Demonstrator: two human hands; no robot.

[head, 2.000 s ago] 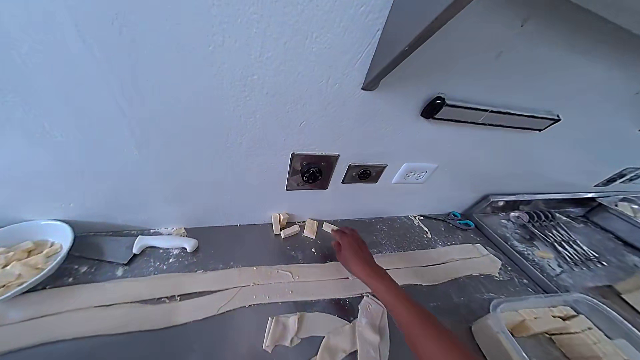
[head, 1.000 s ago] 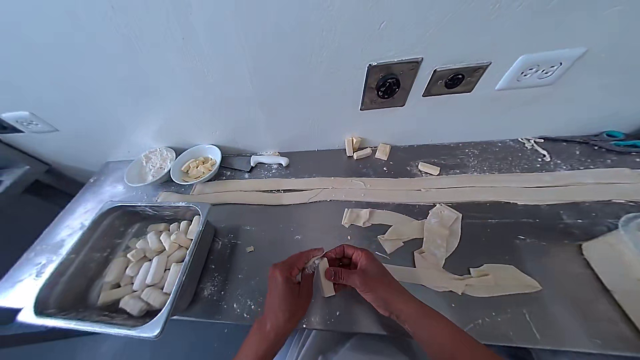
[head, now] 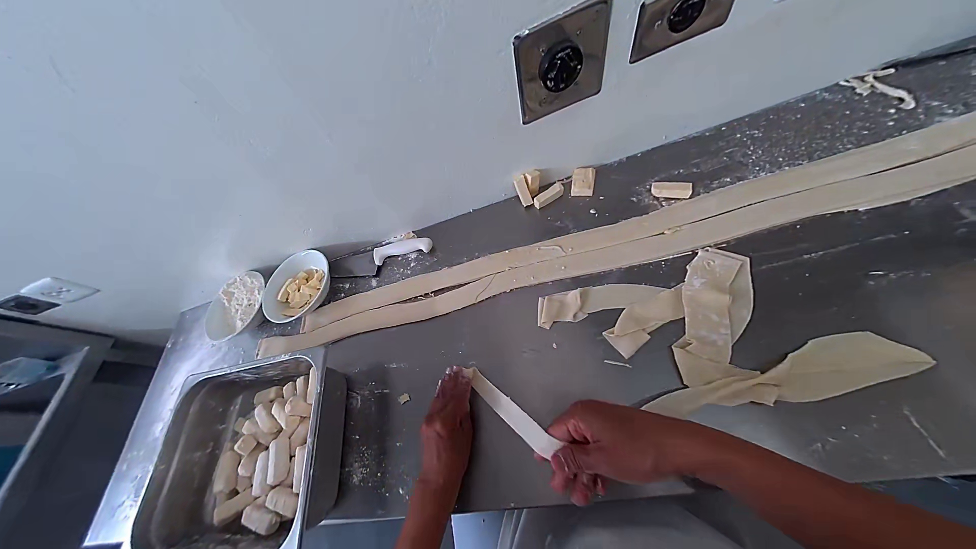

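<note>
A narrow strip of dough [head: 512, 412] stretches between my two hands just above the steel worktop. My left hand [head: 448, 427] has its fingertips at the strip's upper left end; whether it grips or presses there is not plain. My right hand [head: 591, 450] pinches the lower right end. Folded, twisted dough pieces [head: 709, 328] lie right of the hands. Two long flat dough strips [head: 595, 248] run side by side along the worktop. Behind them sit several cut sticks [head: 582, 182] of pale, cheese-like food, one [head: 671, 190] apart from the rest.
At left, a deep steel pan [head: 326, 435] holds several dough-wrapped pieces [head: 278, 457]. Beyond it stand a bowl of flour [head: 240, 301] and a bowl of pale yellow pieces [head: 301, 284]. A knife with a white handle [head: 402, 248] lies by the wall, below outlets [head: 562, 65].
My hands were close together around a small piece a second ago; now they are apart with a dough strip between them. Two seconds ago a hand reached to the sticks by the wall.
</note>
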